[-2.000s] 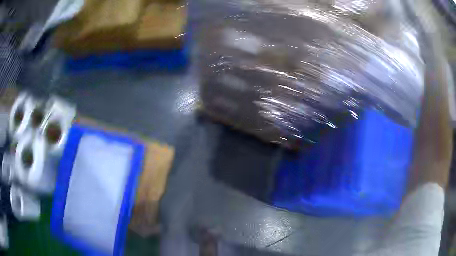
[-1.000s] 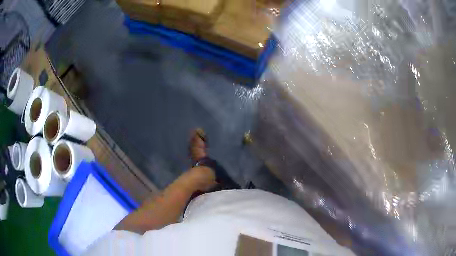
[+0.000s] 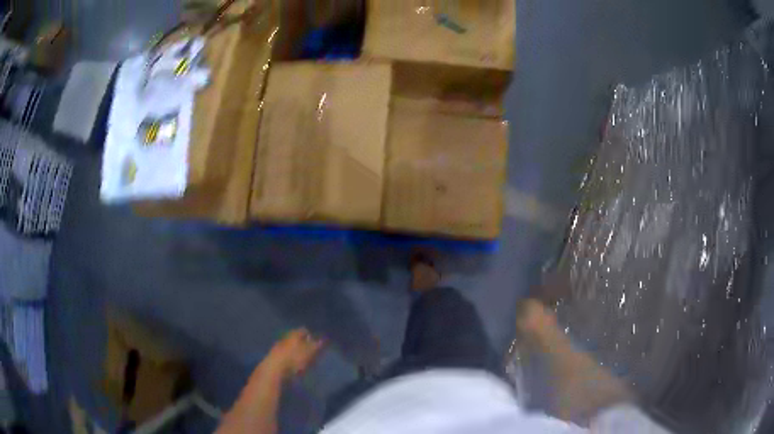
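Observation:
Several brown cardboard cartons [image 3: 322, 144] stand together on a blue pallet [image 3: 373, 240] in front of me, with a dark gap between the rear ones. My left hand [image 3: 299, 349] is low at centre-left, in front of the pallet, blurred, with nothing visible in it. My right hand [image 3: 536, 318] is at my right side beside the stretch-wrapped stack [image 3: 662, 246]. It is blurred too, so its fingers and any contact with the film are unclear. Neither hand touches the cartons.
A white sheet or bag [image 3: 148, 127] with small yellow-black marks lies on the left carton. White ribbed stacks [image 3: 34, 186] stand at the far left edge. A smaller open carton [image 3: 140, 369] sits at lower left. My foot [image 3: 424, 275] is close to the pallet's front edge.
The view has swung left towards the pallet, which is now closer and central. The white rolls and blue-framed tray have left the picture. Both hands now show.

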